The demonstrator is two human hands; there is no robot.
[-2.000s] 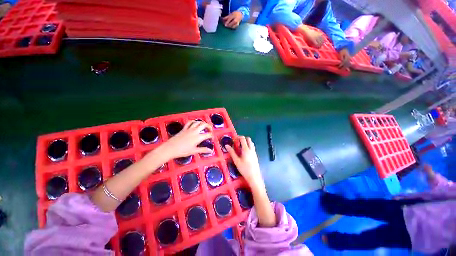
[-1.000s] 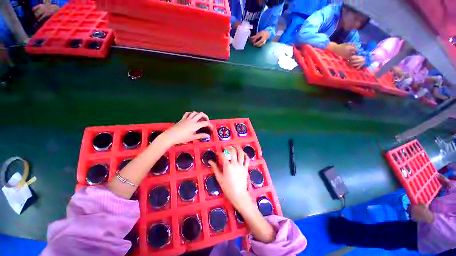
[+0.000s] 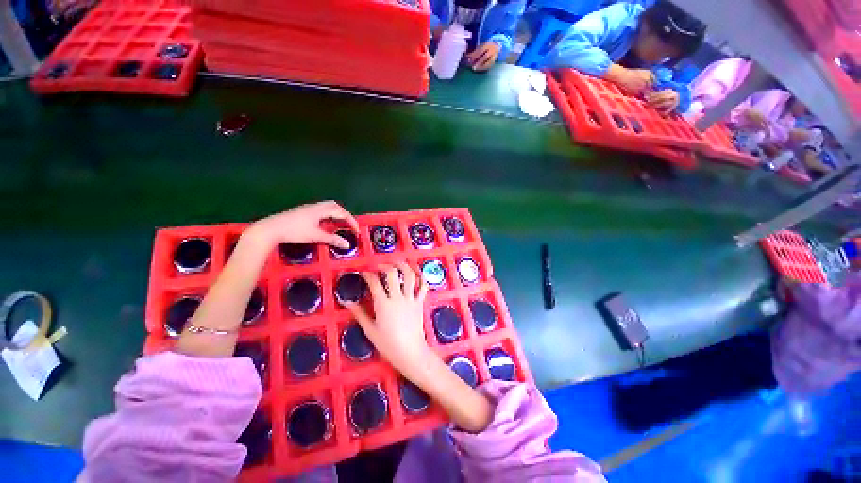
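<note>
A red compartment tray [image 3: 321, 376] lies on the green bench in front of me, with round black watch bodies in its pockets. My left hand [image 3: 312, 228] has its thumb and fingers around a watch body [image 3: 344, 242] in the far row. My right hand [image 3: 390, 307] has its thumb and index finger at the edges of a watch body [image 3: 351, 287] in the second row; its fingers partly cover the pocket beside it. Three watches right of my left hand show lit dials [image 3: 422, 234]. Two second-row screens [image 3: 433, 274] glow pale or greenish. My forearms hide some pockets.
Right of the tray lie a black pen-like stick [image 3: 548, 276] and a black box with a cable [image 3: 622, 321]. A tape roll [image 3: 25, 319] and white paper [image 3: 31, 369] are at left. Stacked red trays [image 3: 312, 49] stand across the bench. Workers handle another tray [image 3: 618, 118].
Both hands have moved left across the tray from watch to watch. More lit dials show in the far row, and two second-row screens are lit. The tray at far right has moved away with a person.
</note>
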